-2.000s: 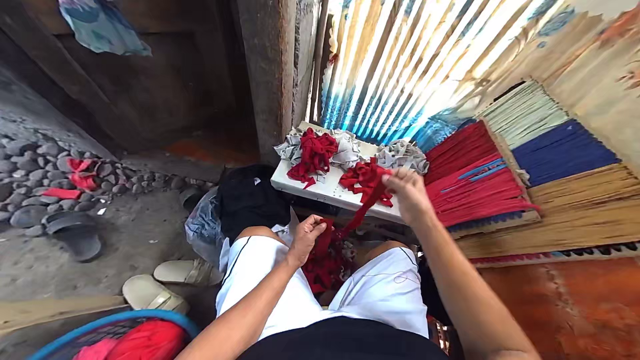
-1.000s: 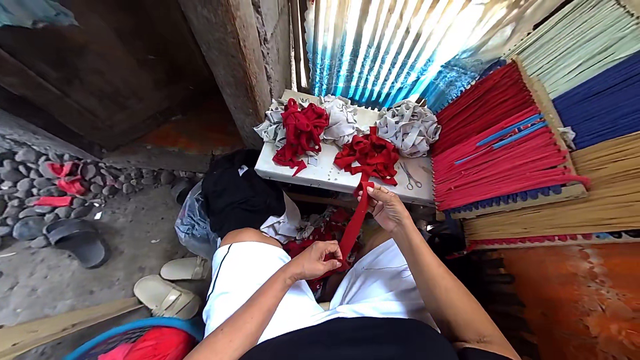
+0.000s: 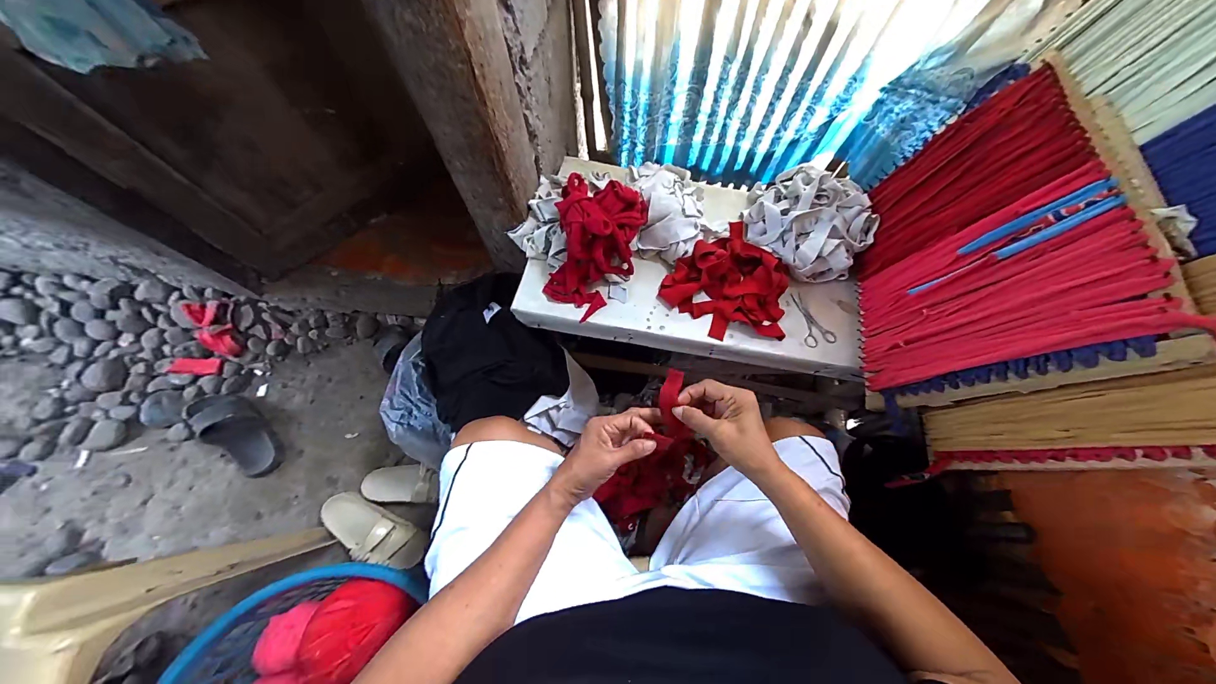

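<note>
My left hand [image 3: 613,448] pinches a red fabric strip between thumb and fingers above my lap. Close beside it on the right, my right hand [image 3: 724,416] grips a red fabric strip [image 3: 671,391], whose end sticks up past the fingers. Between my knees lies a heap of red fabric strips [image 3: 632,494], partly hidden by my hands. Beyond them, a white bench [image 3: 608,328] bears two red strip piles, one at the left [image 3: 600,233] and one nearer the middle [image 3: 730,285], and several heaps of whitish strips [image 3: 812,223]. Scissors [image 3: 812,321] lie at its right end.
At right stands a frame strung with red strips [image 3: 1026,275], with blue pieces [image 3: 1045,223] across it. Black cloth [image 3: 489,351] over a plastic bag [image 3: 413,408] is left of my knee. A blue-rimmed basket [image 3: 237,608] holds red fabric. Sandals [image 3: 375,532] lie on the floor.
My hands have come close together above my lap; two seconds ago my right hand was raised beside the bench, with a long red strip stretched between them. The view has shifted.
</note>
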